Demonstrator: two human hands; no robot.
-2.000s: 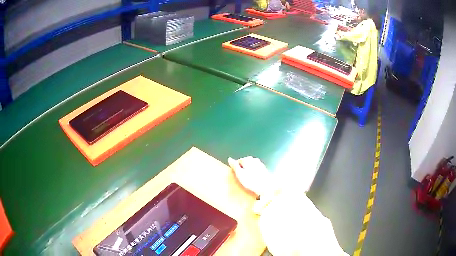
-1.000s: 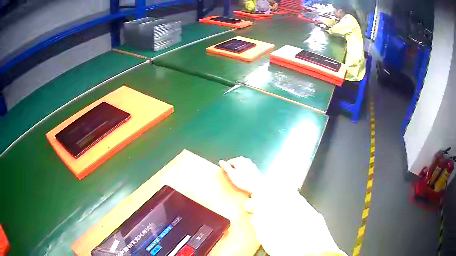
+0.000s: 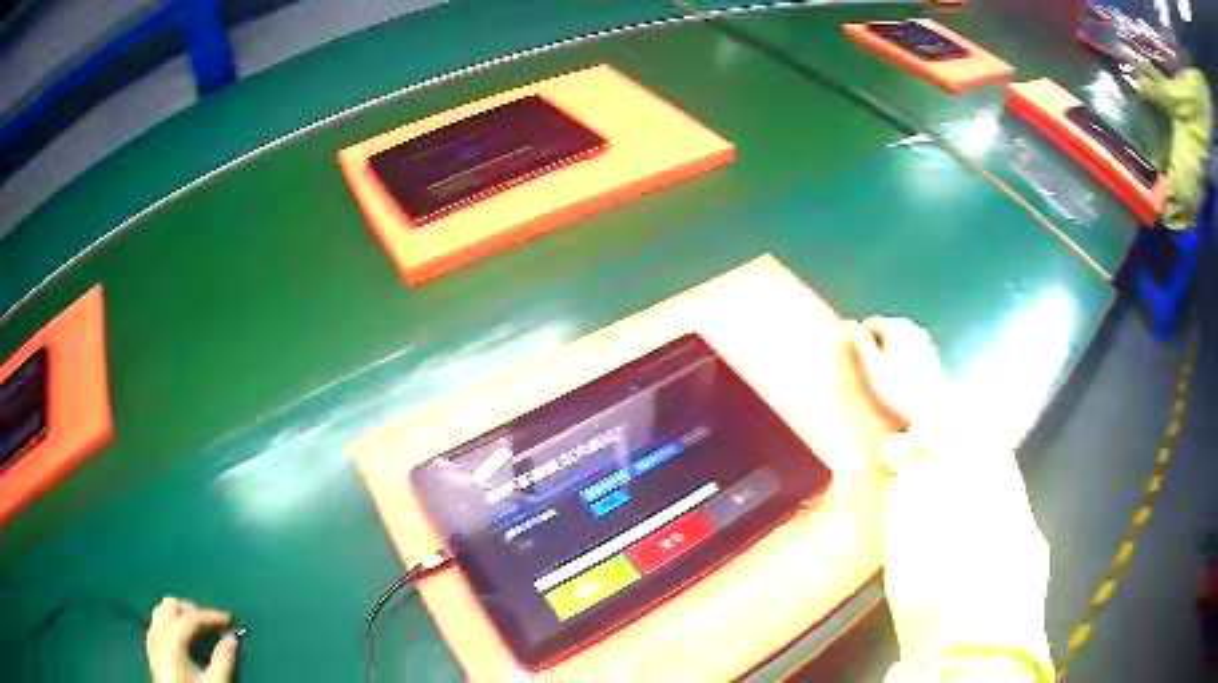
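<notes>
A black tablet [image 3: 621, 500] lies on an orange foam pad [image 3: 788, 327] in front of me. Its screen is lit, with text, blue highlights and yellow, red and grey blocks. A thin black cable [image 3: 378, 607] is plugged into its left short edge. My left hand [image 3: 191, 643], at the bottom left and cut off by the frame edge, holds a small dark plug [image 3: 239, 632] with a bright tip at its fingertips, apart from the tablet. My right hand [image 3: 895, 370] is at the pad's right edge, fingers curled and overexposed; whether it grips anything is not clear.
Another tablet [image 3: 484, 154] lies on a foam pad [image 3: 655, 147] behind, and part of one [image 3: 22, 407] shows at the left. More padded tablets [image 3: 916, 40] lie farther along the green bench [image 3: 307, 307]. A person's yellow sleeve [image 3: 1186, 134] shows at the far right.
The view has swung left and down, so the bench things appear farther right. My left hand with the plug and the cable at the tablet have come into view. My right hand stays beside the pad.
</notes>
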